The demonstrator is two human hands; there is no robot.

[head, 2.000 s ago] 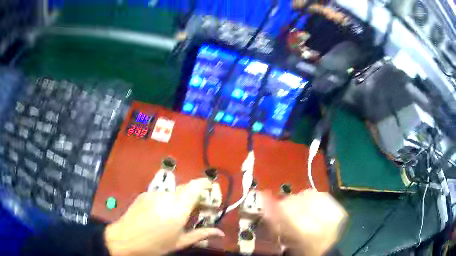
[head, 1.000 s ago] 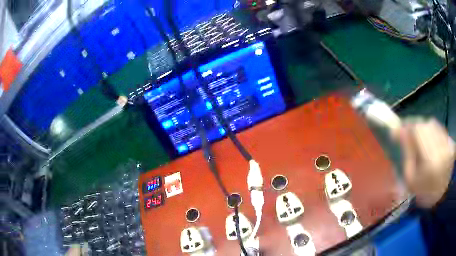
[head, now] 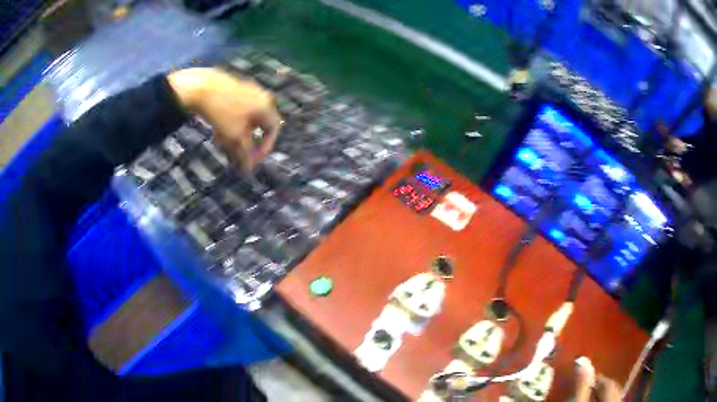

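Note:
My left hand (head: 232, 114) is over the blister tray (head: 181, 200) of dark and silvery units, fingers bent downward. A small bright spot shows at its fingertips, too blurred to tell whether it is a held unit. My right hand (head: 597, 386) is cut off by the bottom edge; only some fingers show, over the red-brown test box (head: 377, 255). Cream AC sockets (head: 421, 295) and a cigarette-lighter socket (head: 383, 339) lie along the box. A USB test cable with a white plug (head: 560, 318) hangs over it, and a white lead curves to the lower front.
The blue tester display (head: 582, 192) stands behind the box. Digital meters (head: 413, 196), a white and red switch (head: 454, 211) and a green button (head: 320, 286) are on the box's left part. A blue bin or stool (head: 169, 349) is at lower left. Clear plastic (head: 130, 51) lies beyond my left arm.
The view has swung left. My left hand, near the sockets two seconds ago, is now over the tray. My right hand has moved from the box's right side to its lower front.

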